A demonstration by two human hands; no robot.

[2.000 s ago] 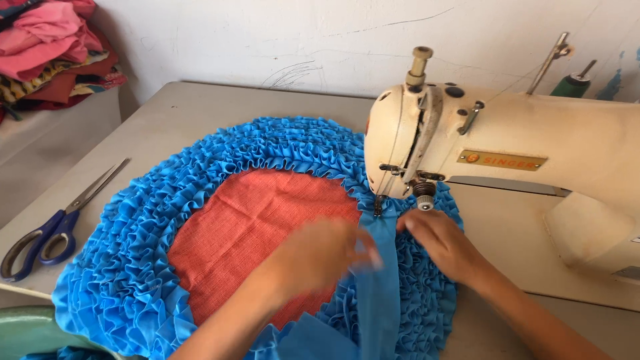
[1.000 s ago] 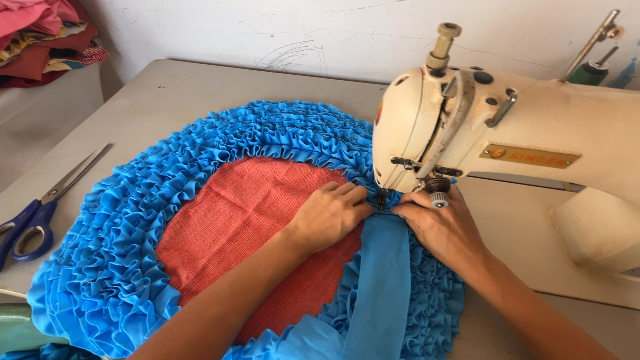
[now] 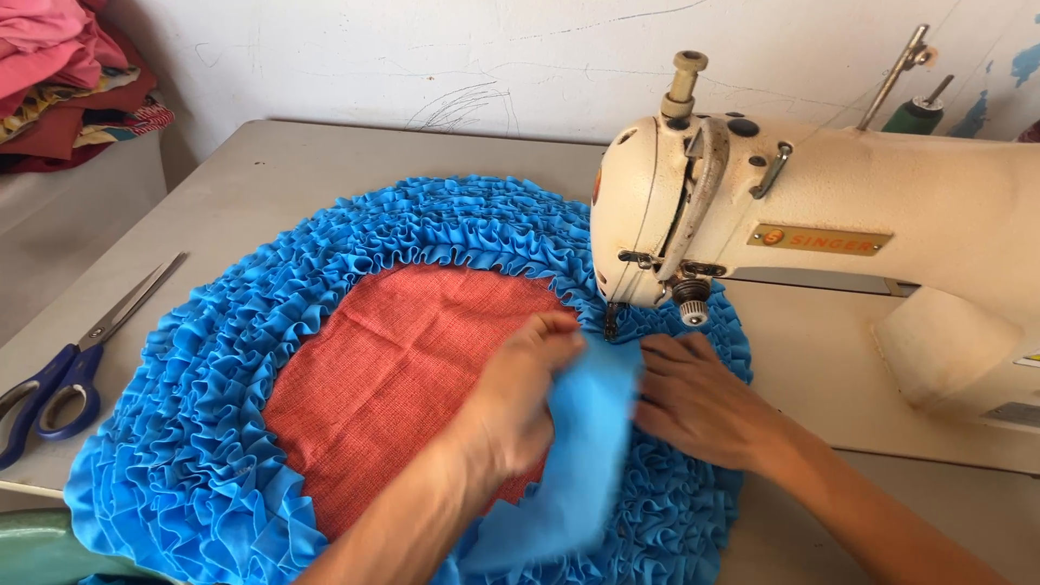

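A round piece of red woven cloth [image 3: 406, 366] with rings of ruffled blue fabric [image 3: 219, 406] lies under the head of a cream Singer sewing machine [image 3: 812, 187]. A flat blue fabric strip [image 3: 589, 439] runs from the presser foot [image 3: 611, 321] toward me. My left hand [image 3: 520, 390], slightly blurred, pinches the strip's left edge just in front of the foot. My right hand [image 3: 699, 398] lies on the ruffles to the right, its fingertips at the strip's right edge; whether they grip it is hard to tell.
Blue-handled scissors [image 3: 85, 357] lie at the table's left side. Folded cloths [image 3: 65, 73] are piled at the upper left. A green container [image 3: 57, 536] is at the lower left. Behind the machine stands a green thread spool [image 3: 914, 118], close to the wall.
From one second ago, my left hand has drawn back toward me from beside the foot, lifting the strip's edge. My right hand has moved slightly back from the foot.
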